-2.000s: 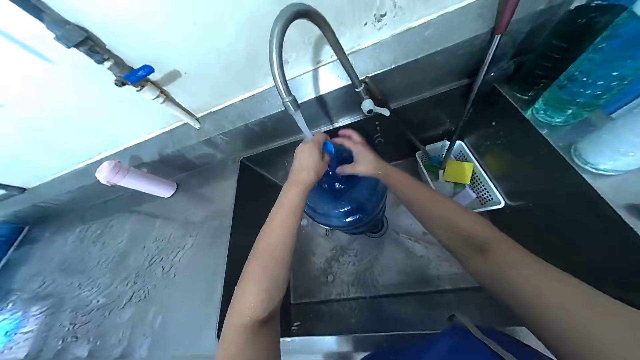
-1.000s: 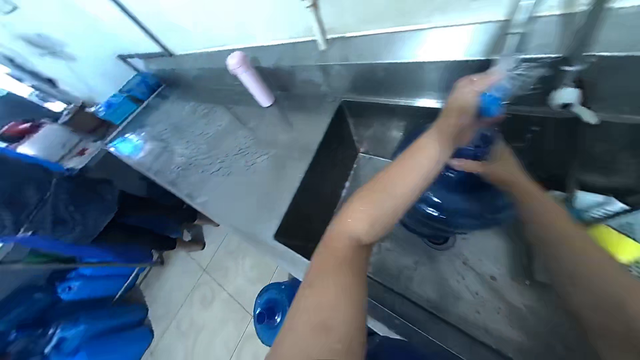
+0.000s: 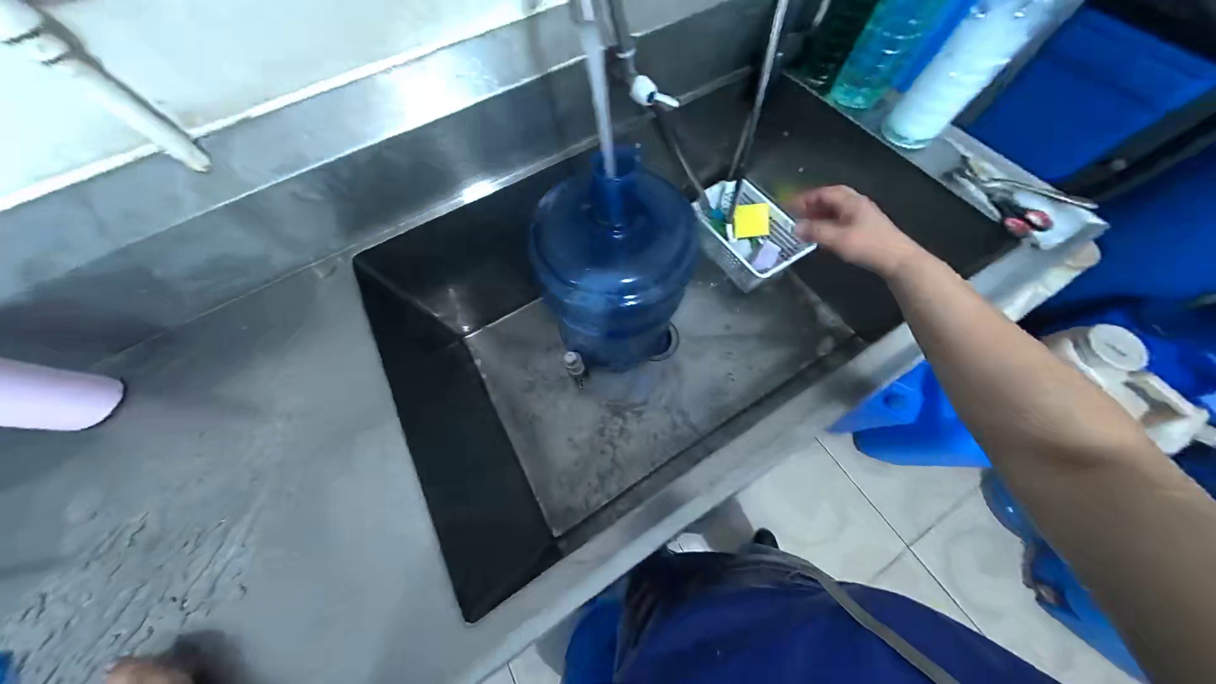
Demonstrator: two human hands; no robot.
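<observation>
A large blue water jug (image 3: 616, 256) stands upright in the stainless steel sink (image 3: 608, 456), its neck under a stream of water from the faucet. My right hand (image 3: 845, 223) is beside the right end of a white plastic basket (image 3: 750, 271); it is blurred, with nothing plainly held. Inside the basket lie a yellow sponge (image 3: 751, 220) and other small items. Only a small part of my left hand (image 3: 147, 671) shows at the bottom left edge, over the wet steel counter (image 3: 285, 456), so its fingers cannot be made out.
A pink bottle (image 3: 57, 394) lies at the left. The white faucet lever (image 3: 654, 92) is behind the jug. Clear bottles (image 3: 950, 76) and scissors (image 3: 1026, 222) are at the sink's right rim, with blue containers beyond. A small metal fitting (image 3: 575, 365) sits near the jug's base.
Both hands have come off the jug, the right towards the basket and the left to the lower left. The jug now stands unheld, its blue cap no longer seen. The view has swung back right.
</observation>
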